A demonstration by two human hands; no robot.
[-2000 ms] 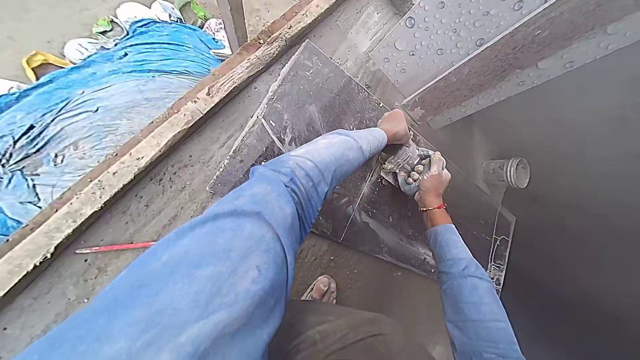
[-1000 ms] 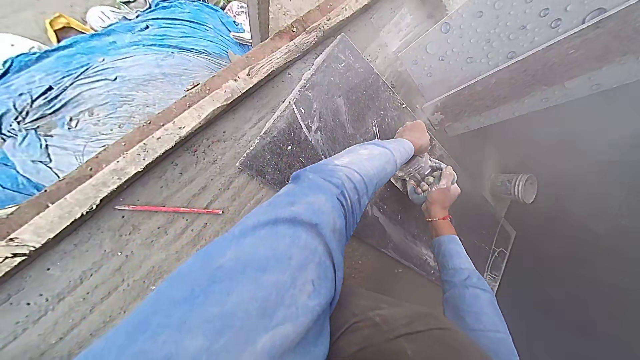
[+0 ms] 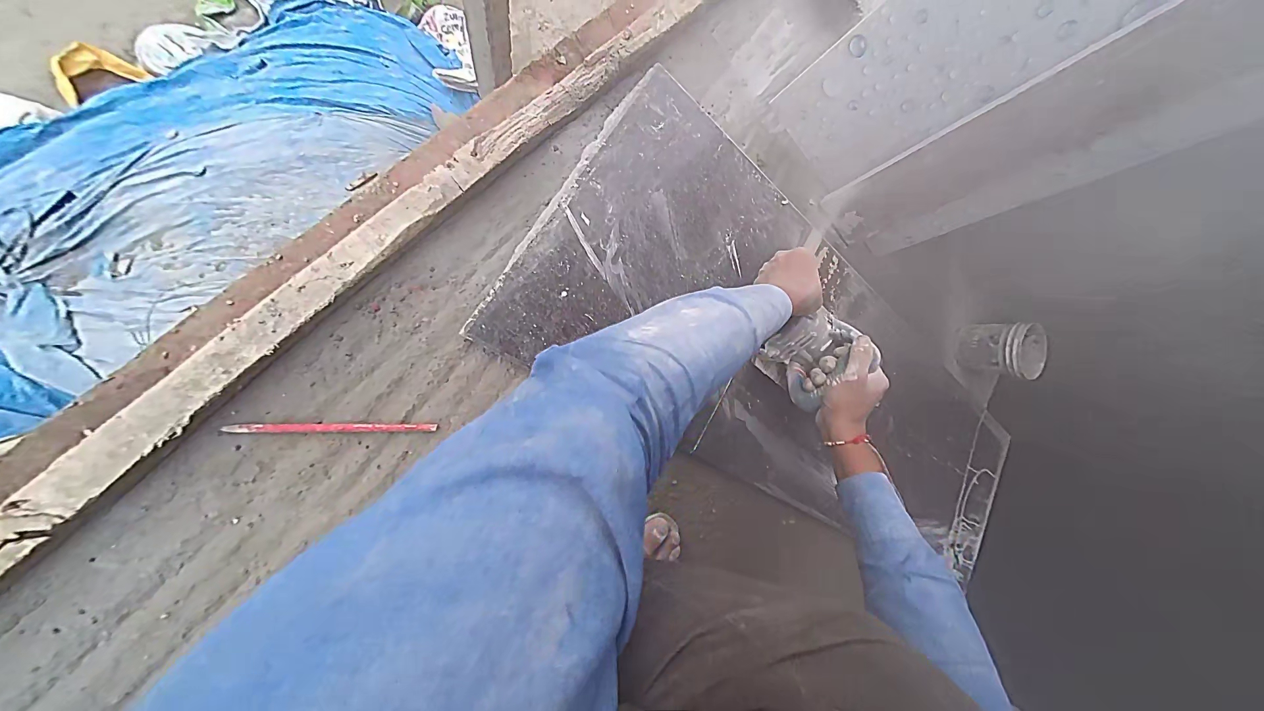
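Observation:
Both my hands are on a dust-covered handheld power tool [image 3: 802, 341] over dark stone slabs. My left hand [image 3: 793, 278] grips its upper end, at the end of the long blue sleeve. My right hand [image 3: 851, 390], with a red thread at the wrist, is closed around its rear handle. Whitish dust rises past the tool and blurs its far side. The dark slab [image 3: 662, 207] has scratches and pale dust across its face; a second dark slab [image 3: 790, 444] lies beneath the tool and my right forearm. The tool's working end is hidden.
A red pencil-like stick [image 3: 331, 428] lies on the concrete floor. A clear plastic cup [image 3: 1002, 350] is on its side at the right. Panels with a droplet pattern [image 3: 918, 79] lean at the top right. A rough ledge [image 3: 326, 286] borders a blue tarpaulin [image 3: 227, 148]. A foot [image 3: 662, 536] shows below.
The view has shifted. Both hands stay on the tool, and the haze of dust at the right looks thicker than before.

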